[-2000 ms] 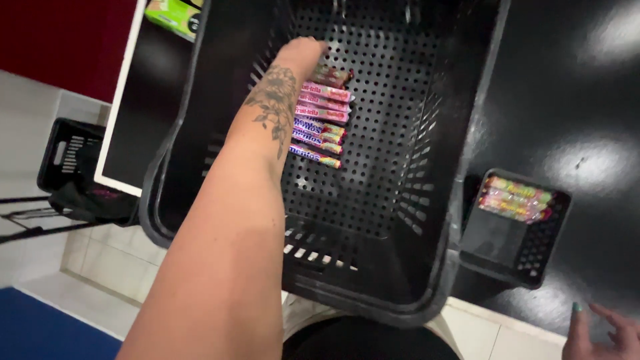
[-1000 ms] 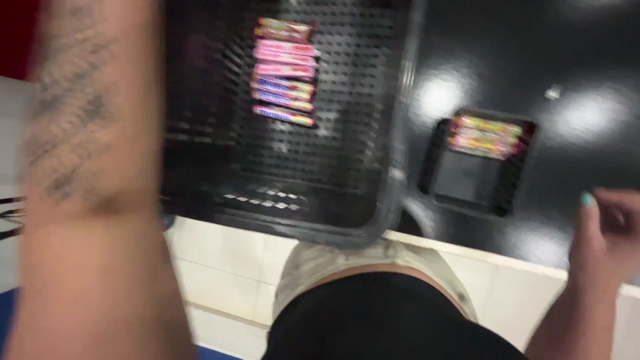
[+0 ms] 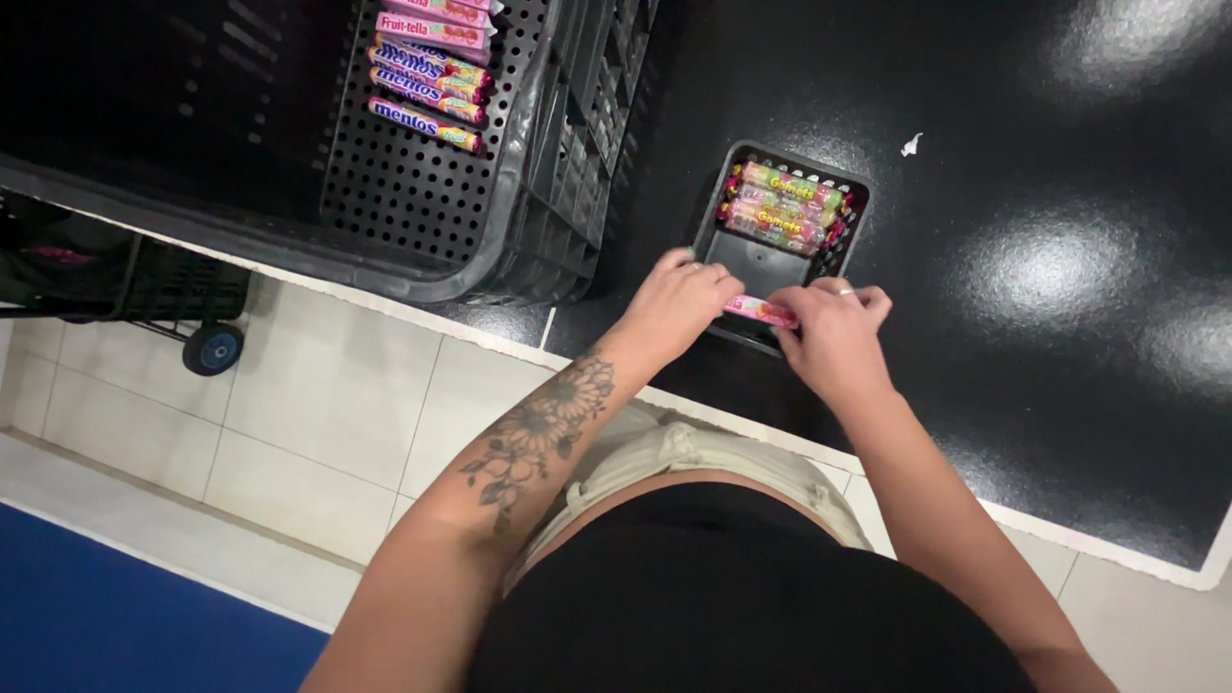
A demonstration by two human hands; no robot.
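A pink Fruit-tella candy pack (image 3: pixel 760 310) lies level between my two hands, over the near end of a small black plastic basket (image 3: pixel 859 183). My left hand (image 3: pixel 681 300) grips its left end, and my right hand (image 3: pixel 835 332) grips its right end. Inside the small basket, several Gomets candy rolls (image 3: pixel 778 221) lie side by side at the far end. To the left, a large black perforated crate (image 3: pixel 423 202) holds pink Fruit-tella packs (image 3: pixel 433 31) and Mentos rolls (image 3: pixel 423 123) in a column.
The glossy black table (image 3: pixel 962 385) has a white edge (image 3: pixel 1088 551) in front of my body. A white scrap (image 3: pixel 911 145) lies on the tabletop right of the small basket. A wheeled black basket (image 3: pixel 183 289) stands on the tiled floor at left.
My left hand has moved from inside the large crate to the small basket, where a pink candy pack is now held. My right hand has come left to the same basket. The view has shifted right.
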